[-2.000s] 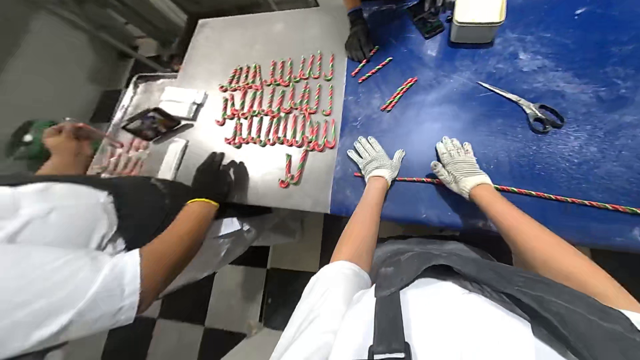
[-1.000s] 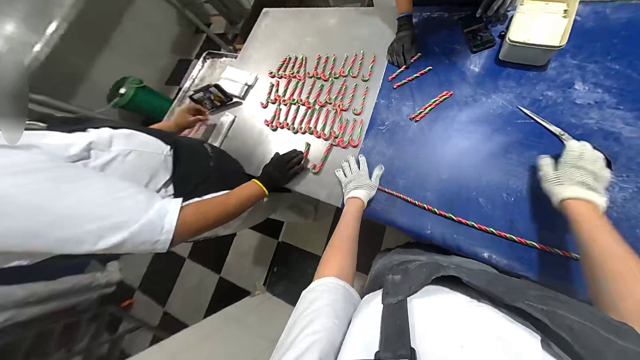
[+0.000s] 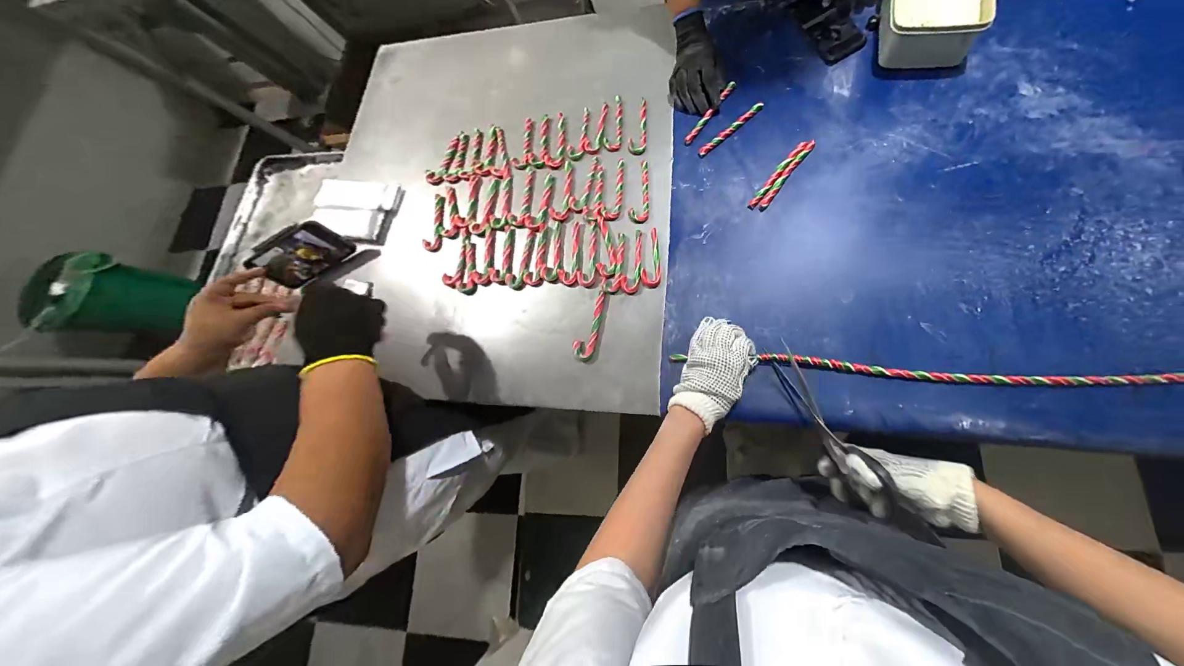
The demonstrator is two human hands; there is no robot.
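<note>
In a white knitted glove, my left hand (image 3: 715,370) grips a long red, green and white twisted candy rope (image 3: 962,377) near its left end, which lies along the front of the blue table. My right hand (image 3: 893,486), gloved alike, holds the scissors (image 3: 823,416) by their handles over the front edge. Their parted blades reach the rope just right of my left hand. Further back lie short cut candy sticks (image 3: 782,176). Rows of candy canes (image 3: 532,199) cover part of the metal table to the left, with one separate cane (image 3: 594,326) in front of them.
A co-worker's black-gloved hand (image 3: 696,69) touches a short stick at the back. Another co-worker's black-gloved hand (image 3: 339,324) is at the left, near a phone (image 3: 301,252) and a metal tray (image 3: 242,208). A metal container (image 3: 930,42) and a black device (image 3: 828,28) stand at the back.
My right hand has picked up the scissors from the blue table and brought them to the rope. My left hand, open before, has closed on the rope. The left co-worker's gloved hand has left the canes.
</note>
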